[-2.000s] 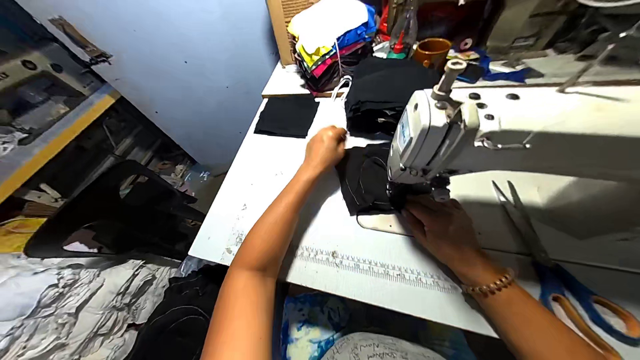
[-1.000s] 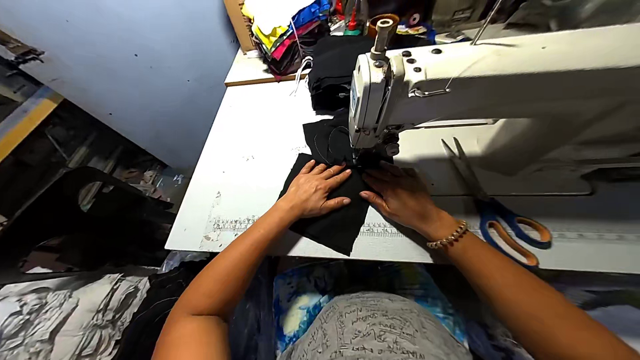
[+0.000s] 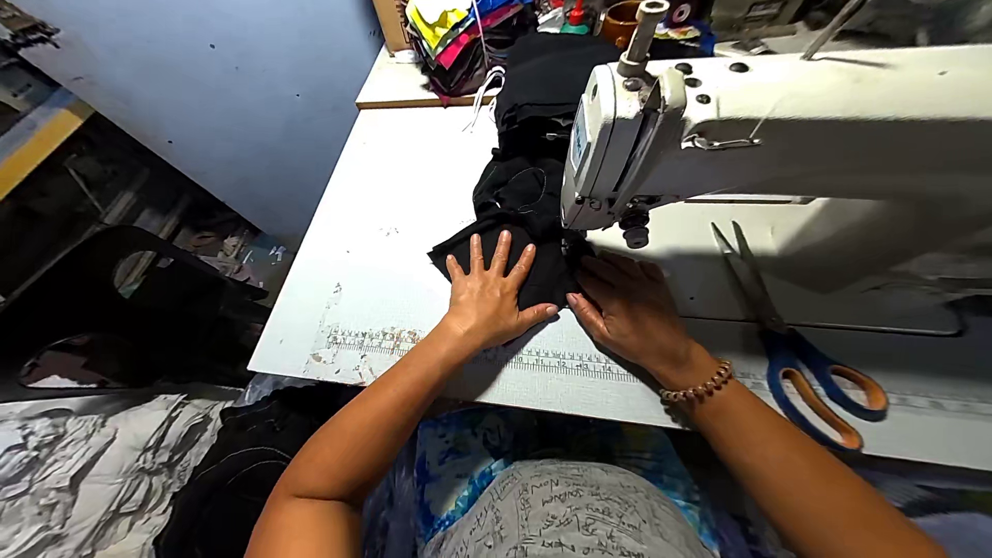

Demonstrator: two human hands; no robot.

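A black fabric piece (image 3: 542, 267) lies on the white table under the head of a white sewing machine (image 3: 620, 147). My left hand (image 3: 492, 298) rests flat on it with spread fingers, left of the needle area. My right hand (image 3: 632, 306), with a beaded bracelet at the wrist, lies at the cloth's right edge beside the presser area; its fingertips are in shadow, so any grip is hidden. More black fabric with light stitching (image 3: 523, 186) lies bunched behind my left hand, in front of a stack of black cloth (image 3: 554, 74).
Large scissors with blue and orange handles (image 3: 806, 372) lie partly open to the right of my right hand. A printed ruler strip (image 3: 550, 360) runs along the table's front. Colourful folded cloth (image 3: 457, 39) is piled at the back, beside a brown cup (image 3: 620, 23).
Two seconds ago my left hand was closed near the back of the cloth; now it lies flat on the fabric nearer the front edge. Since one second ago, the fabric under it has moved toward the machine.
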